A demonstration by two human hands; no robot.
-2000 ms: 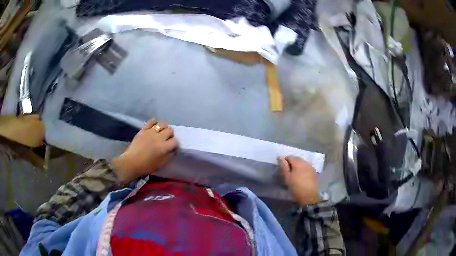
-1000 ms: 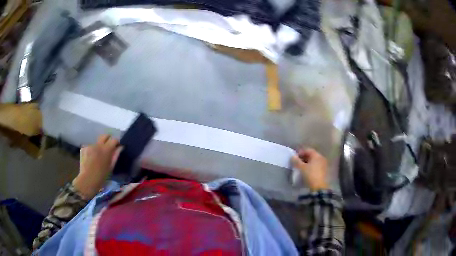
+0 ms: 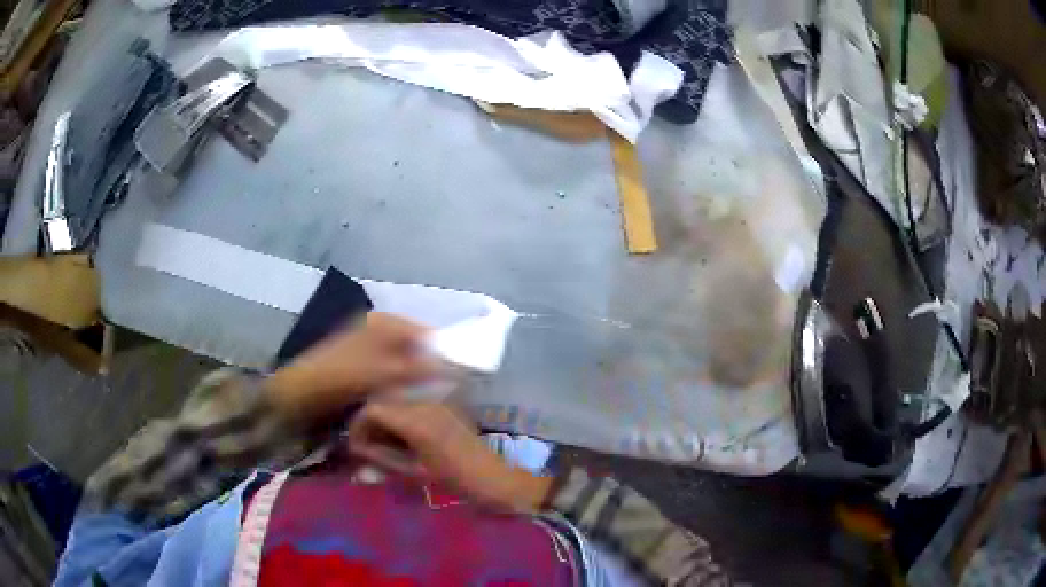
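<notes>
A long white interfacing strip (image 3: pixel 235 264) lies flat on the grey cloth-covered table (image 3: pixel 482 218). Its right part is folded back toward my hands. A dark cloth piece (image 3: pixel 325 312) crosses the strip, partly hidden by my left hand. My left hand (image 3: pixel 379 353) is blurred, with its fingers closed at the folded end of the white strip. My right hand (image 3: pixel 413 441) is blurred, just below it and close to my body; what its fingers hold cannot be made out.
A steam iron (image 3: pixel 855 390) stands at the right beside a hose (image 3: pixel 900 126). Crumpled white lengths (image 3: pixel 447 57) and patterned dark cloth (image 3: pixel 694 57) lie at the back, with a tan strip (image 3: pixel 633 201). A metal folder (image 3: pixel 201 109) and grey denim pieces (image 3: pixel 115 138) lie at the left.
My right hand has moved left from the strip's right end to beside my left hand. My left hand has moved right. The strip's right end is now folded back.
</notes>
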